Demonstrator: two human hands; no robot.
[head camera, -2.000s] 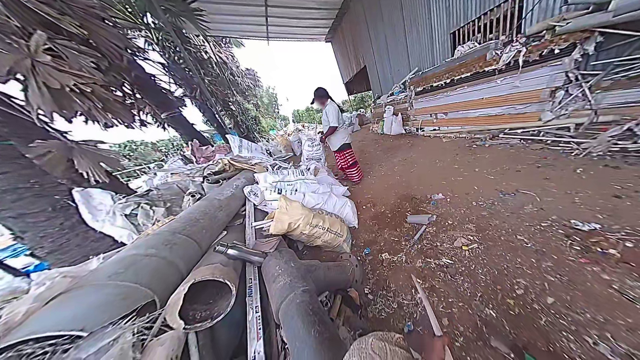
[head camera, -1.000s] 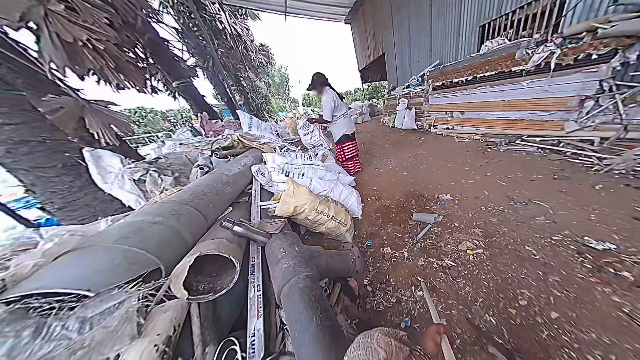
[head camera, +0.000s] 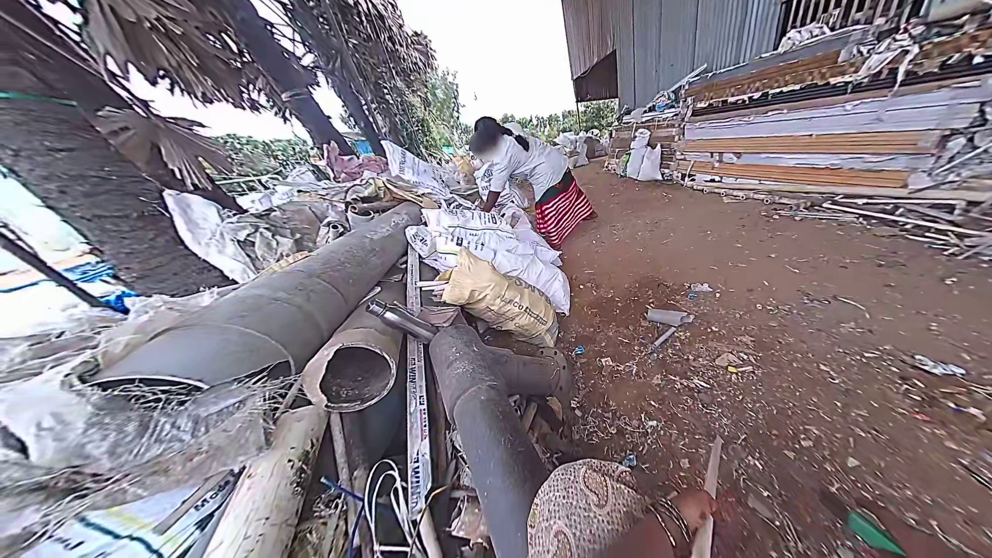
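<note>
At the bottom edge, my left hand (head camera: 694, 508), with bangles at the wrist and a patterned sleeve (head camera: 585, 496), is closed around a pale flat strip (head camera: 708, 488). The strip stands on a slant over the dirt, its narrow end up. A large grey pipe fitting with a side branch (head camera: 484, 418) lies left of the sleeve. In the lower right corner, a green object (head camera: 874, 533) shows beside a blurred brown shape; whether that shape is my right hand, I cannot tell.
Large grey pipes (head camera: 263, 325) and an open-ended pipe (head camera: 358, 376) lie heaped at left, with a yellowish sack (head camera: 504, 298) and white sacks (head camera: 496, 244) beyond. A person (head camera: 535, 170) bends over the sacks. Stacked panels (head camera: 814, 139) line the right; a short grey pipe piece (head camera: 669, 317) lies on the dirt.
The person beyond the sacks has gone from standing upright to bending forward, one arm reaching down to them. My left hand stays on the pale strip.
</note>
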